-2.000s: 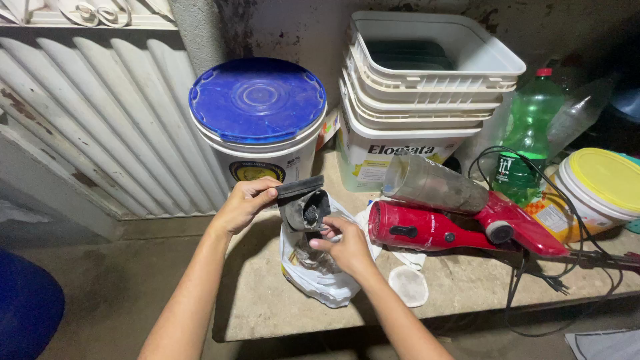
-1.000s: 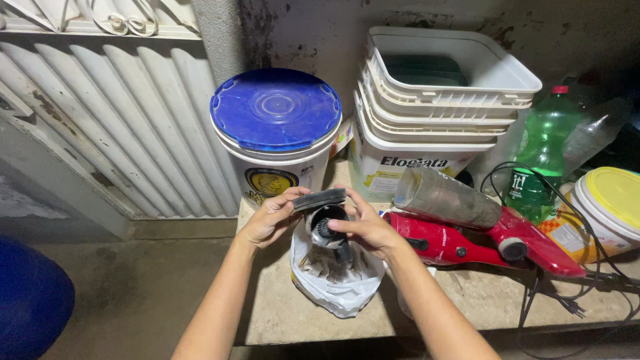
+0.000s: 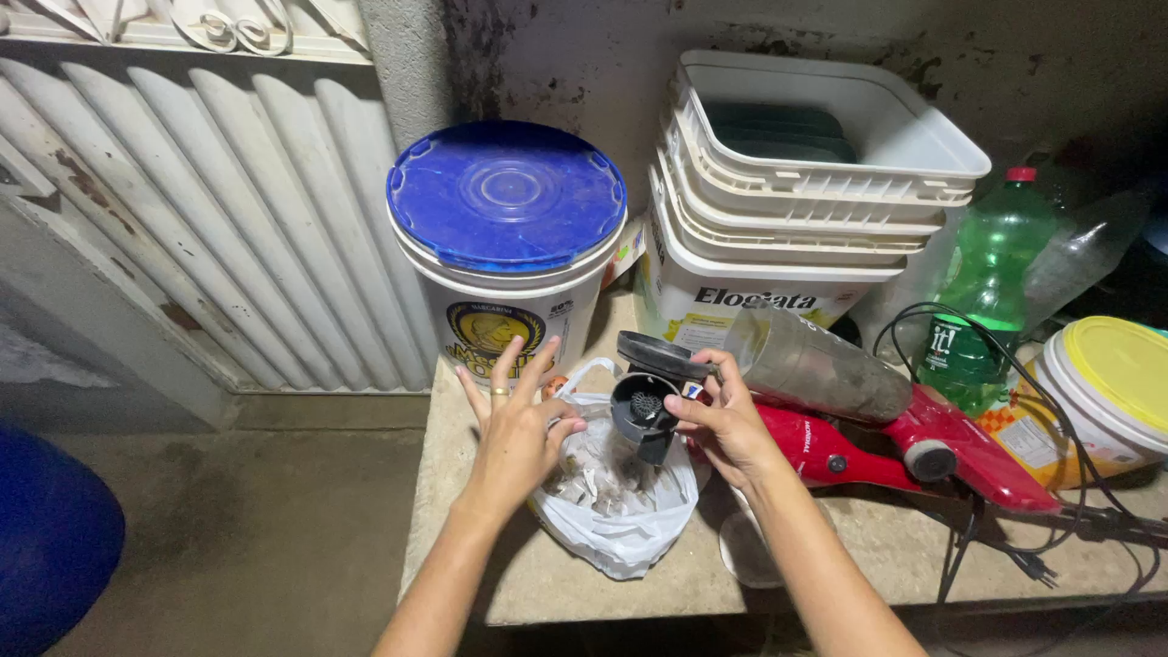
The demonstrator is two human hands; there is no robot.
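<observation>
My right hand (image 3: 725,420) grips a black plastic vacuum filter holder (image 3: 643,406), a cup with a slotted centre and a flat round rim piece above it. Just left of it, my left hand (image 3: 520,424) is raised with its fingers spread; thumb and index tips are close together, and whether something small is between them is unclear. Below both hands lies an open white plastic bag (image 3: 630,538) with grey dust and debris inside. To the right rest a red handheld vacuum body (image 3: 821,447) and a cloudy clear dust cup (image 3: 821,365) joined to another red part (image 3: 972,447).
A white bucket with a blue lid (image 3: 506,196) stands behind the bag, beside stacked white square tubs (image 3: 812,219). At right are a green bottle (image 3: 985,274), a yellow-lidded tub (image 3: 1122,374) and black cords (image 3: 967,547). A pale round disc (image 3: 748,552) lies near the concrete bench's front edge.
My left hand has let go of the black holder and moved left, fingers spread. My right hand still holds the holder over the bag.
</observation>
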